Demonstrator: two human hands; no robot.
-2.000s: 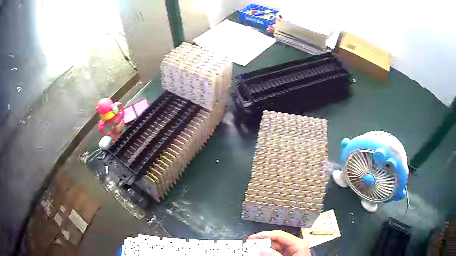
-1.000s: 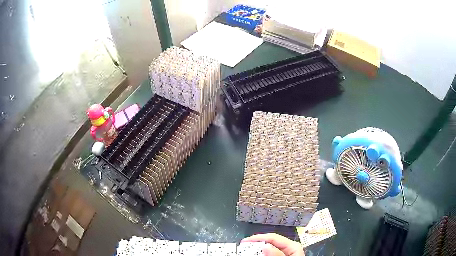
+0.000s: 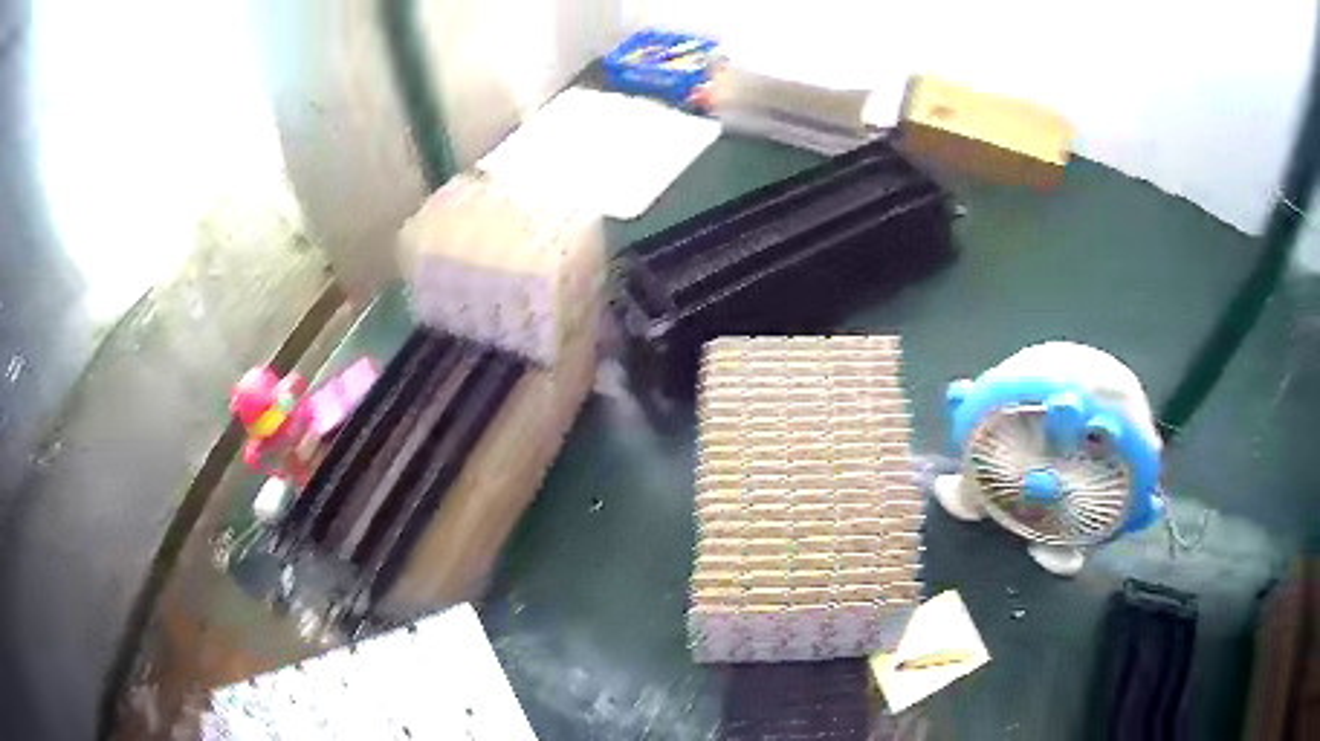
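Note:
A white PCB panel (image 3: 379, 688) with small dark marks shows at the bottom left, tilted and cut off by the lower edge. Neither of my hands is in view, so what holds the panel is hidden. A stack of PCB panels (image 3: 804, 485) lies in mid table. A loaded rack (image 3: 413, 442) stands at the left, blurred, with panels along its right side and a block of panels (image 3: 492, 290) on its far end. A small pale card (image 3: 938, 669) with a yellow-orange strip lies by the stack's near right corner.
Empty black racks (image 3: 782, 253) lie behind the stack. A blue and white fan (image 3: 1057, 463) stands right. A black rack (image 3: 1151, 659) and part of a brown stack (image 3: 1288, 666) are at lower right. A pink-red figure (image 3: 272, 420) is left. White paper (image 3: 601, 152) and a cardboard box (image 3: 984, 130) lie behind.
The panel has moved left and tilted, showing more of its face. My right hand has left the picture. The camera view has shifted, and the left side is blurred.

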